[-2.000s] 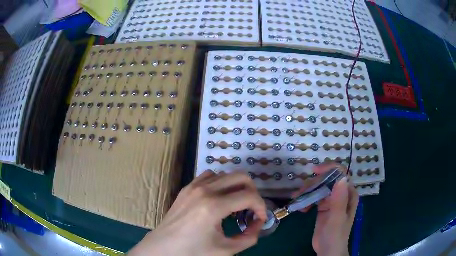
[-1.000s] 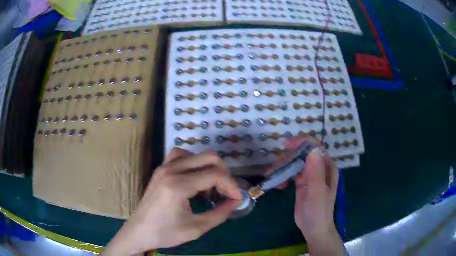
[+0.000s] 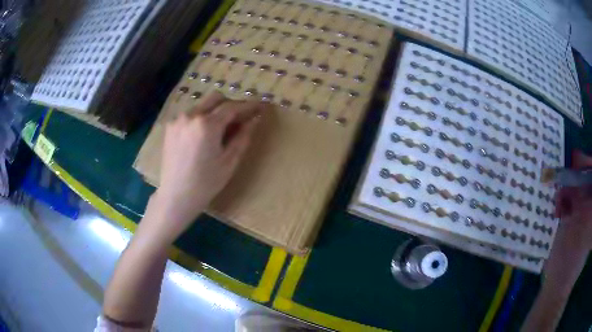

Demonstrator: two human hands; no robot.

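Note:
My left hand (image 3: pixel 201 139) is over the brown cardboard board (image 3: pixel 285 175), its fingertips by the lowest row of silver parts with thin tails. Thumb and forefinger are close together; I cannot tell whether a small part is between them. My right hand (image 3: pixel 571 204) is at the right edge, partly cut off and dark, around the grey hand tool (image 3: pixel 574 177), whose gold tip points left over the white board (image 3: pixel 380 211). The round metal fixture (image 3: pixel 415 264) stands alone in front of the white board, its white centre with a dark hole showing.
More white dotted boards lie behind (image 3: pixel 425 26) and in a stack at the left (image 3: pixel 91 58). Yellow tape (image 3: pixel 266 279) marks the green mat (image 3: pixel 350 275) along its near edge. A pale shiny floor shows at the lower left.
The view has swung left. My left hand has left the fixture and moved to the cardboard board. My right hand has taken the tool away from the fixture to the right.

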